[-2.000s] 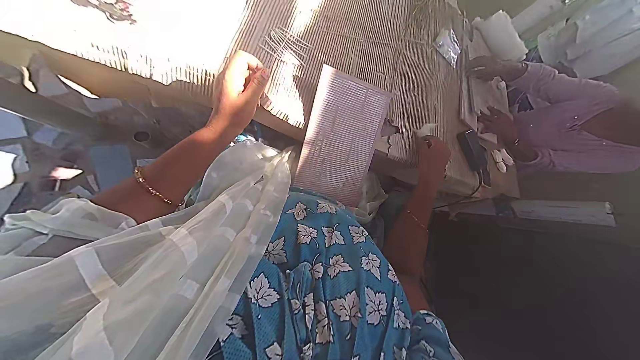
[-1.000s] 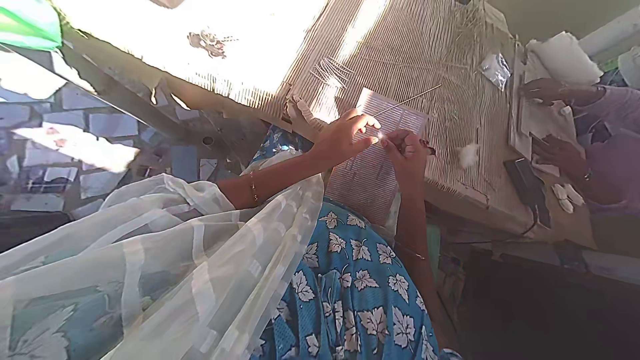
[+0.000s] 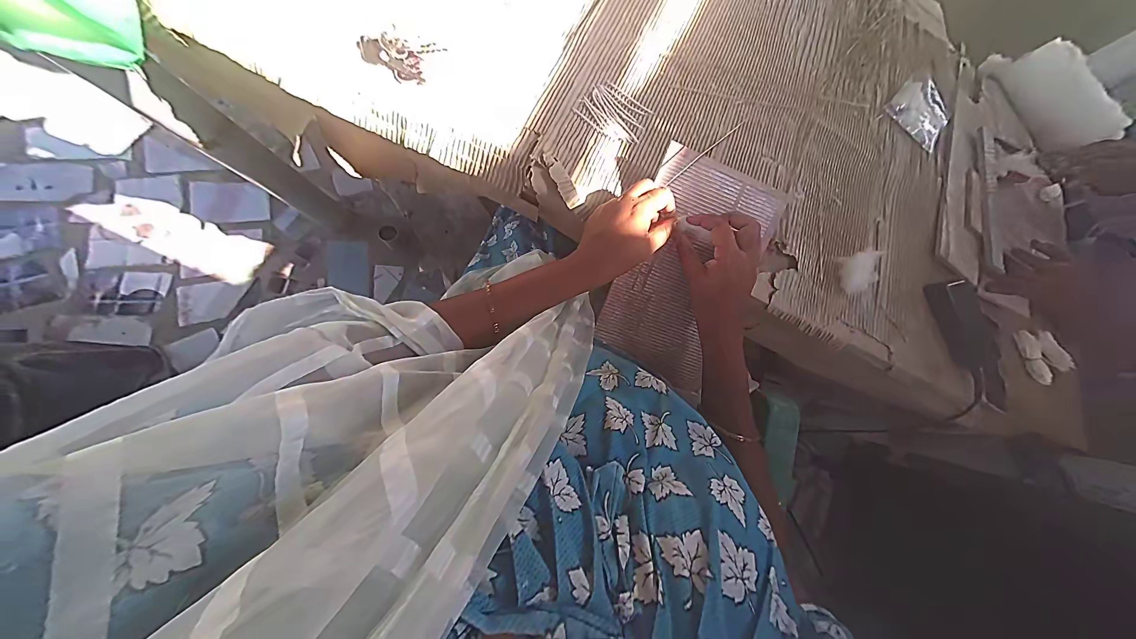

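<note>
My left hand (image 3: 628, 224) pinches a thin stick or wire (image 3: 706, 153), which slants up to the right from its fingertips. Close beside it, nearly touching, is my right hand (image 3: 723, 259), thumb and fingers drawn together; a small whitish bit shows between the hands, but which one holds it is unclear. Beneath both hands a pale, finely ridged sheet or board (image 3: 648, 306) reaches from my lap over the table's edge. Several thin wires or sticks (image 3: 614, 114) lie in a loose bunch beyond my left hand. A white fluffy tuft (image 3: 859, 271) rests right of my right hand.
The table has a ridged cover (image 3: 816, 106) with a torn front edge. At right are a clear plastic packet (image 3: 919, 112), a white fluffy bundle (image 3: 1056, 96), a black device with a cord (image 3: 963, 324) and another person's hand (image 3: 1043, 275). A tangled small item (image 3: 395, 55) lies at upper left.
My hands, apart on either side of the ridged sheet two seconds ago, have come together over it. The thin stick now shows in my left hand. The view has shifted.
</note>
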